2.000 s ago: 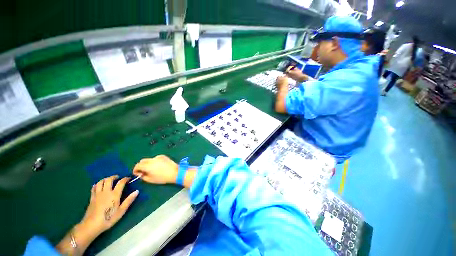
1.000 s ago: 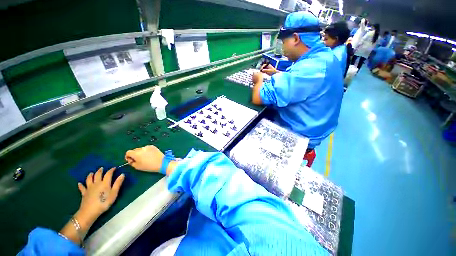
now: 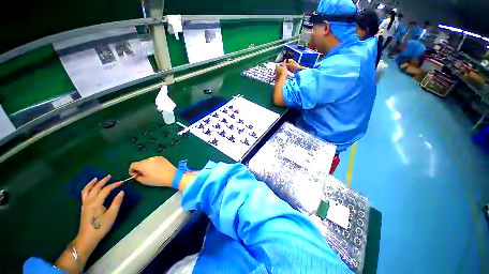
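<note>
My right hand [image 3: 155, 172], with a blue wrist strap [image 3: 179, 174], grips slim tweezers [image 3: 128, 179] that point left to my left hand's fingertips. My left hand [image 3: 98, 210] is flat with its fingers spread, over the edge of a dark blue pad [image 3: 86, 179] on the green bench. Whether a small part lies under its fingertips cannot be told. Black spidery parts [image 3: 155, 140] lie in rows on the green surface beyond my right hand. More black parts stand in rows on a white foam sheet [image 3: 257, 115].
A white limp wrap [image 3: 165, 104] stands behind the parts. Clear blister trays [image 3: 292, 158] lie at right beside the bench. A person in blue [image 3: 335, 85] works further along. A pale rail [image 3: 145, 235] edges the bench. A dark shiny piece [image 3: 4, 197] is at the far left.
The view has shifted, so the bench items sit differently in the picture. My left hand's fingers have drawn closer to the tweezer tips. The right hand keeps its grip on the tweezers.
</note>
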